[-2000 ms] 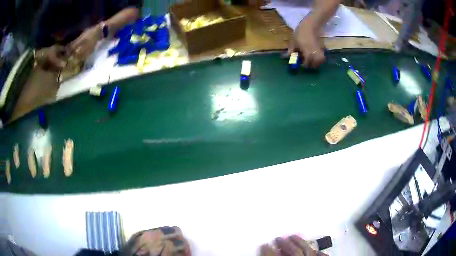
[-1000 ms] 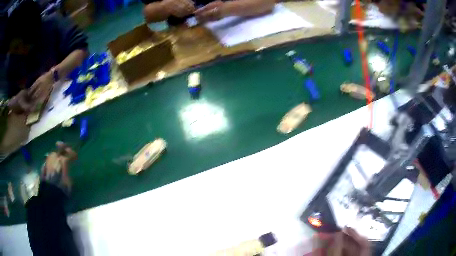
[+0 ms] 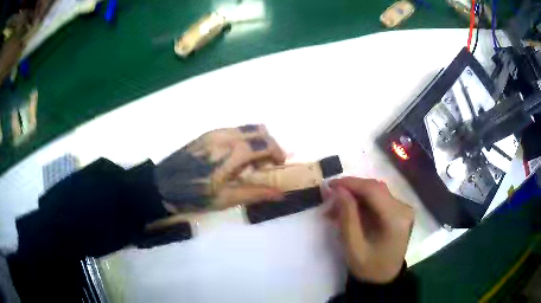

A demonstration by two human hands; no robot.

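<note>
The tan locating jig (image 3: 293, 177) lies on the white bench, with black pads on its near edge and a black block at its right end. My left hand (image 3: 222, 165), in a dark sleeve, lies over the jig's middle and hides part of it; whether it grips anything is hidden. My right hand (image 3: 374, 225) is at the jig's right end, thumb and forefinger pinched on a tiny pale piece (image 3: 325, 187), blurred.
A black bench machine (image 3: 415, 168) with a shiny plate, metal arm and red lamp stands at right. Tan product bodies (image 3: 201, 35) lie on the green belt (image 3: 136, 65) beyond the bench. A ribbed silver-blue tray (image 3: 59, 168) is at left, partly behind my left sleeve.
My left hand has come back from the belt's left side onto the jig. My right hand has moved from beside the machine to the jig's right end. The view has tilted down.
</note>
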